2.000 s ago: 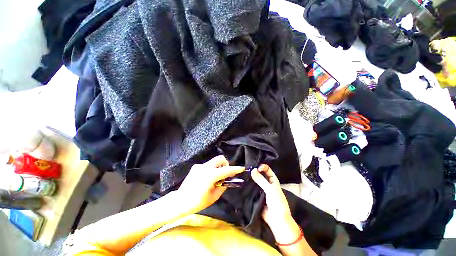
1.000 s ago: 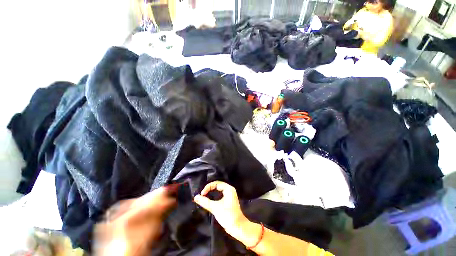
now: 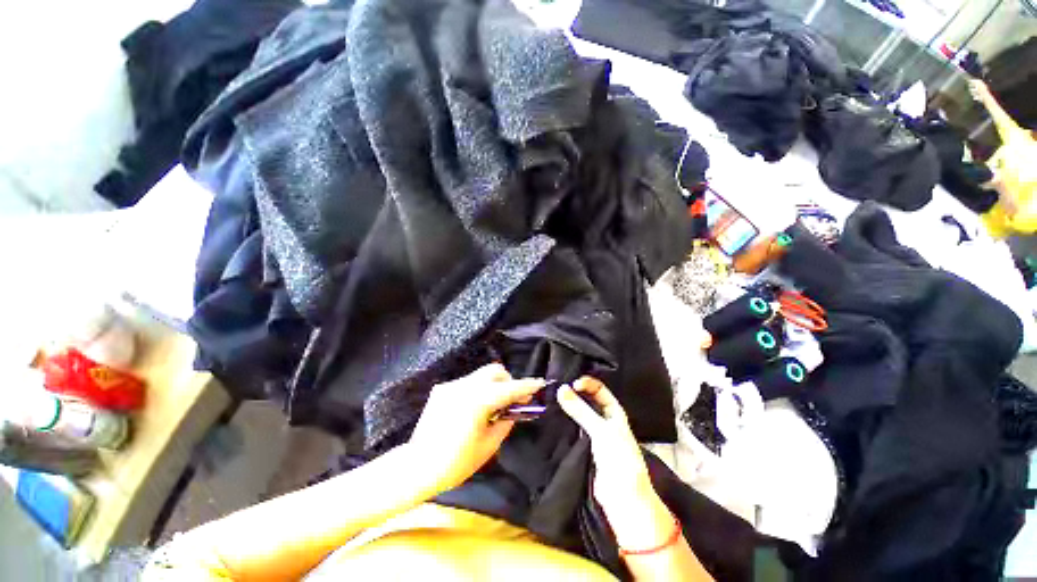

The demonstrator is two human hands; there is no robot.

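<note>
A dark grey flecked coat (image 3: 307,216) lies heaped at left and centre, with smooth black lining (image 3: 574,335) near my fingers. My left hand (image 3: 466,423) is at the lining; a small dark and silvery tool, apparently thread snips (image 3: 521,413), is held in its palm, and thumb and forefinger meet at the cloth. My right hand (image 3: 608,438) is just right of it, thumb and forefinger close together at the black cloth. What the fingertips pinch is too small to tell. No needle or thread can be made out.
Three black thread cones (image 3: 764,340) with turquoise ends, orange-red scissors (image 3: 803,309), a smartphone (image 3: 731,223) and a white plastic bag (image 3: 785,460) lie at right. Black garments (image 3: 921,341) are beyond. A wooden cabinet (image 3: 171,438) holds a red container (image 3: 91,381) at left. A person in yellow (image 3: 1014,171) is far right.
The view has tilted back down towards my lap. My left hand, blurred and apart from my right one second ago, is now back beside it at the cloth.
</note>
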